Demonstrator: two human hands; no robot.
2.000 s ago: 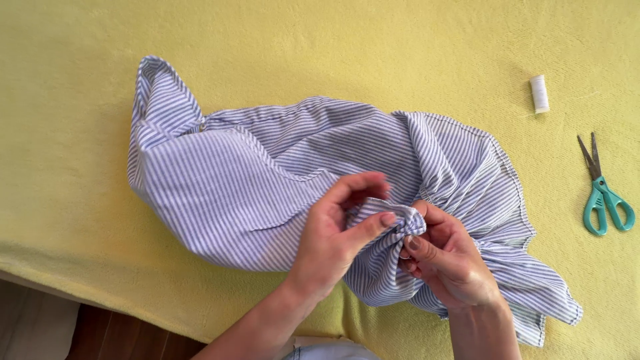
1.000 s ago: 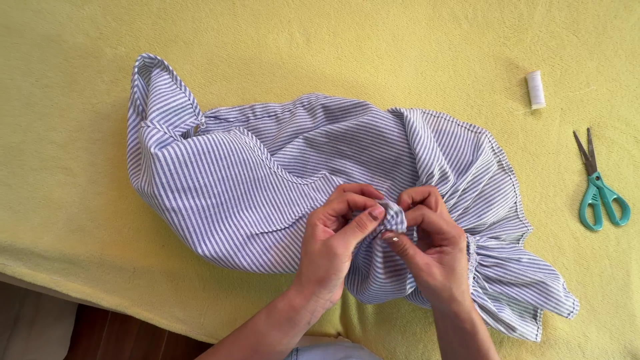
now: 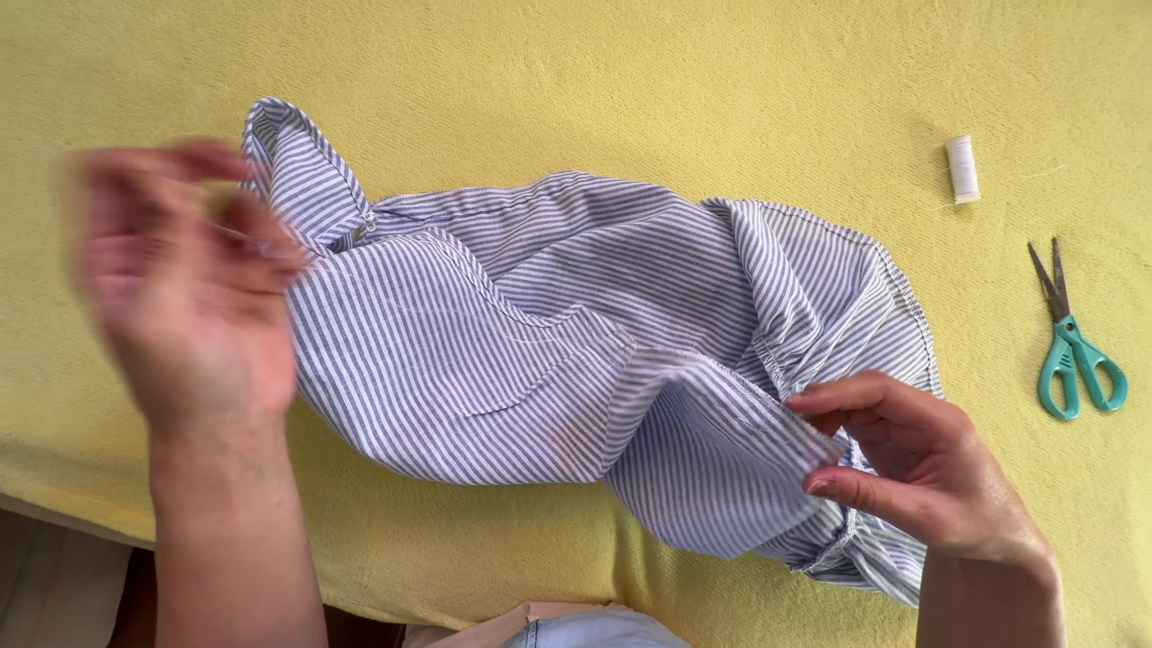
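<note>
A blue-and-white striped cotton garment (image 3: 540, 396) lies bunched across the middle, its seams and stitched edges showing. My right hand (image 3: 900, 468) pinches a seamed edge of it between thumb and fingers at the lower right. Raised over the garment's left end, my left hand (image 3: 189, 261) is blurred by motion, its fingers curled; a fine pale thread (image 3: 236, 236) runs by its fingers. Whether a needle is there cannot be told. A small white thread spool (image 3: 962, 169) lies at the upper right with a loose thread end. Below it rest teal-handled scissors (image 3: 1071, 351), blades slightly apart.
A yellow fleece cloth (image 3: 540, 81) covers the surface under everything. Its near edge runs along the lower left, with a dark wooden floor below. Some light blue denim clothing (image 3: 594, 630) shows at the bottom edge.
My hands were together at a bunched bit of the garment. The left has moved far to the left, away from the right, and the held part of the garment is now spread out.
</note>
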